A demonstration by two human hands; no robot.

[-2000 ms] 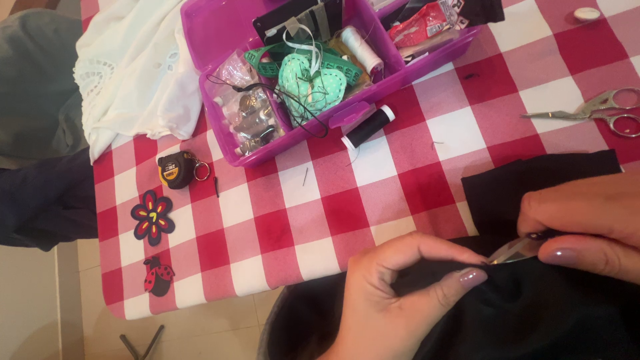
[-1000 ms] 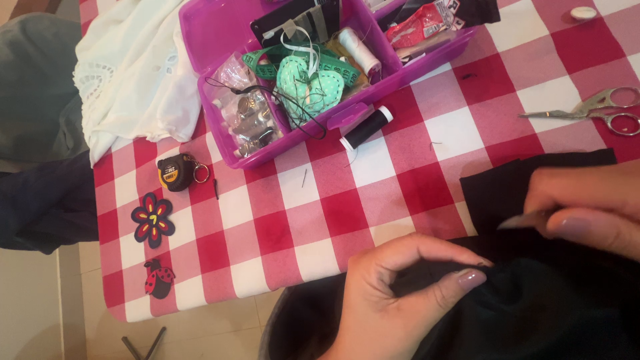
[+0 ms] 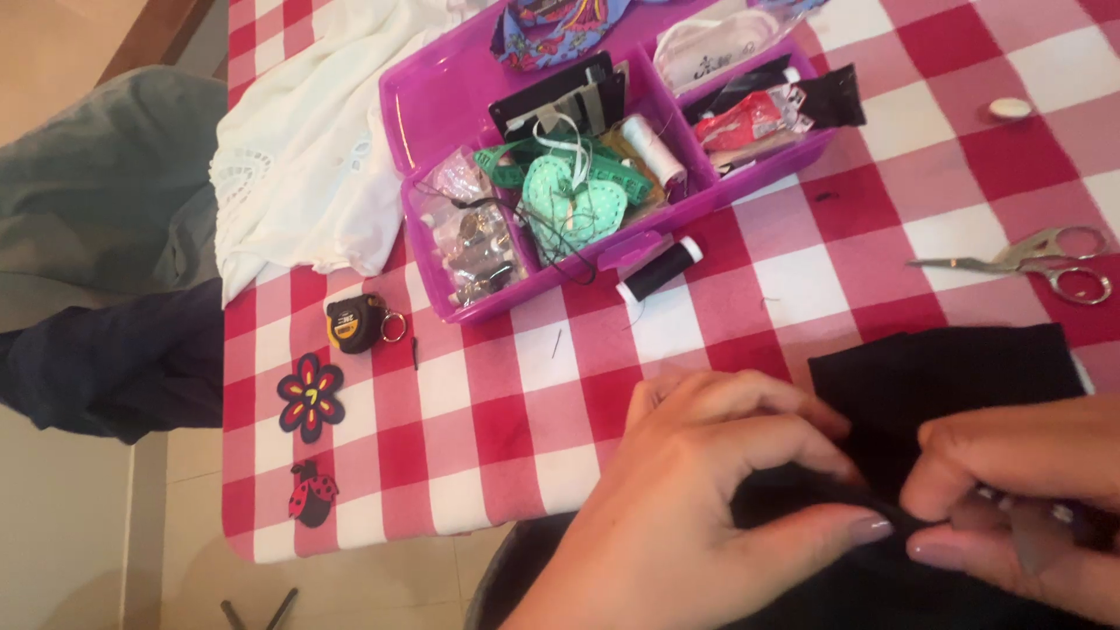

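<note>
Black fabric (image 3: pixel 936 376) lies over the table's front edge and hangs below it. My left hand (image 3: pixel 744 481) pinches a fold of it between thumb and fingers. Close by on the right, my right hand (image 3: pixel 1024 490) also pinches the fabric with thumb and forefinger; a blurred metal tool, its kind unclear, sits within that hand. Small embroidery scissors (image 3: pixel 1019 262) lie above the hands, blades slightly apart. A spool of black thread (image 3: pixel 661 271) rests against the purple plastic sewing box (image 3: pixel 735 197).
The box holds a green felt heart (image 3: pixel 573 210), a white thread spool (image 3: pixel 652 153) and bagged bobbins. White cloth (image 3: pixel 306 184), a tape measure (image 3: pixel 354 324), a flower patch (image 3: pixel 311 398) and a ladybug patch (image 3: pixel 312 496) lie left on the checked tablecloth (image 3: pixel 490 437). A white button (image 3: pixel 1011 108) lies upper right.
My right hand has come down against my left hand's fingertips and now grips the fabric there. The metal tool's tip, visible between its fingers earlier, has turned back into the hand.
</note>
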